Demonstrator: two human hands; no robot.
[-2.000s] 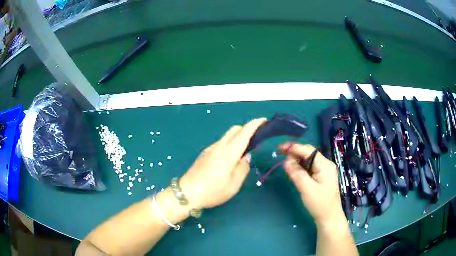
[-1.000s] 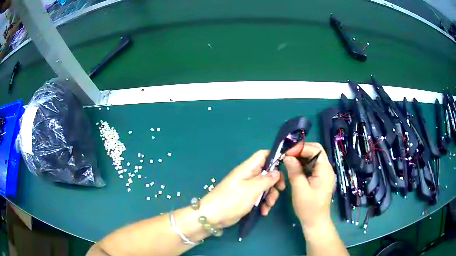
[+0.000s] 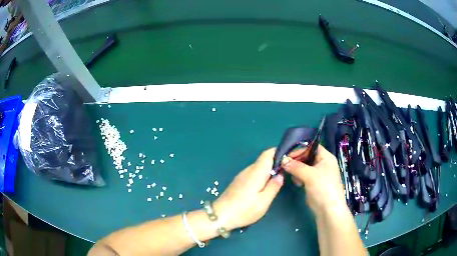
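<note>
My left hand is closed around a black device half-assembly, its curved head pointing up and away from me. My right hand is at the open side of the head, its thumb and finger at red wires. Slim dark tweezers stick up from the right hand, pale tip upward. The fingers hide most of the device's inside and its tail. Small white pieces lie heaped and scattered left of my hands.
A pile of black device assemblies lies at right. A clear bag of black parts and a blue bin are at left. A white rail and grey post border the green conveyor, which carries several black devices.
The device was turned open side up, then its head tilted closer to the right hand. The tweezers now point upward. More white pieces lie by my left wrist. The conveyor devices have shifted left.
</note>
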